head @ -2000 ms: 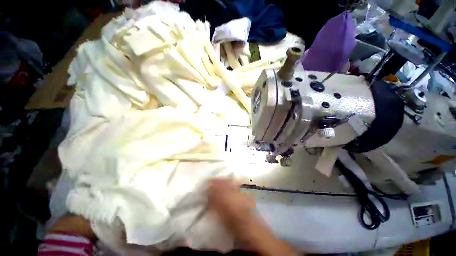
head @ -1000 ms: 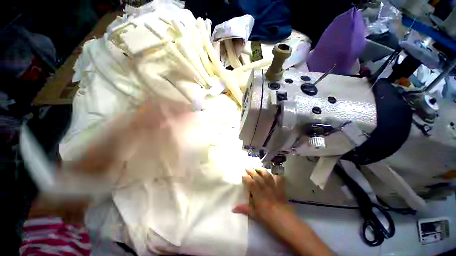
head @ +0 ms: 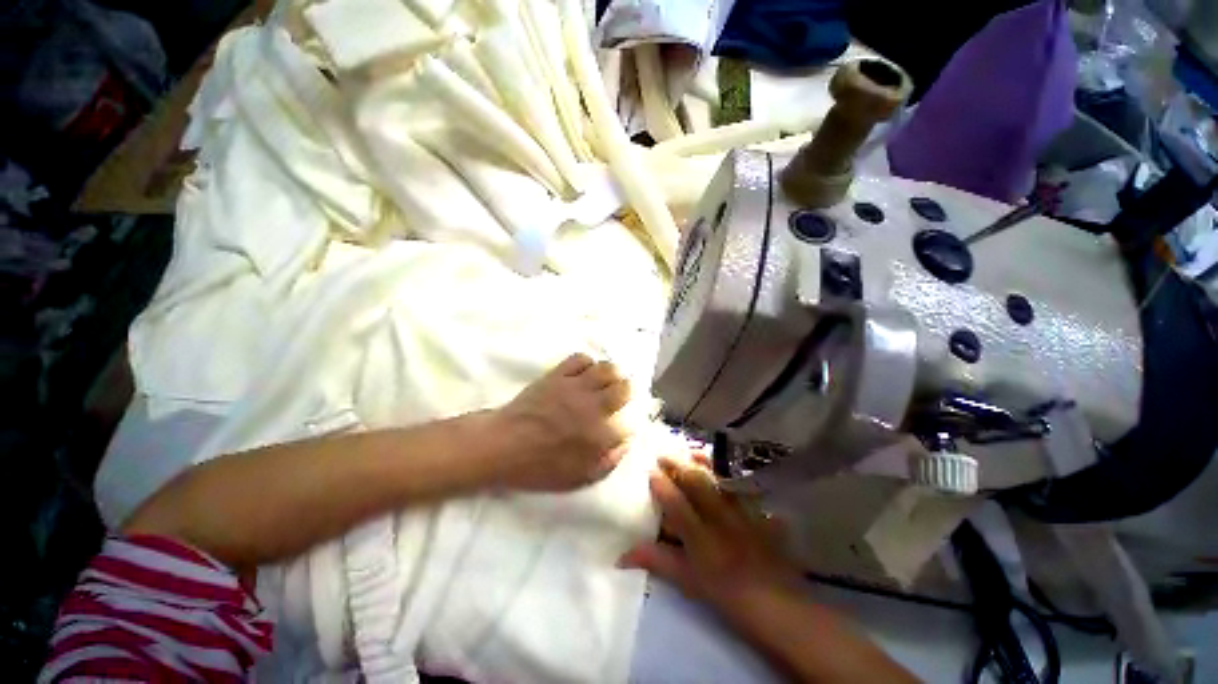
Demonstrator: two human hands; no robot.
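Note:
A cream garment piece (head: 494, 581) lies spread over the table's front, up to the machine's presser foot (head: 748, 454). A gathered cream band (head: 374, 588) runs down its left part. My left hand (head: 561, 425) is on the cloth just left of the presser foot, fingers curled onto the fabric; what it pinches is hidden. My right hand (head: 708, 535) lies nearly flat, fingers spread, at the cloth's right edge in front of the presser foot. The needle is hidden by the machine head (head: 828, 334).
A heap of cream pieces and strips (head: 468, 120) stands behind and left of the needle. Black-handled shears (head: 1008, 628) lie right of my right hand. Purple cloth (head: 995, 100) is behind the machine head. Cardboard (head: 154, 154) shows at the far left.
My left hand has come from the blurred sweep at left onto the cloth beside the presser foot. My right hand stays in front of the foot. The view has moved closer to the machine.

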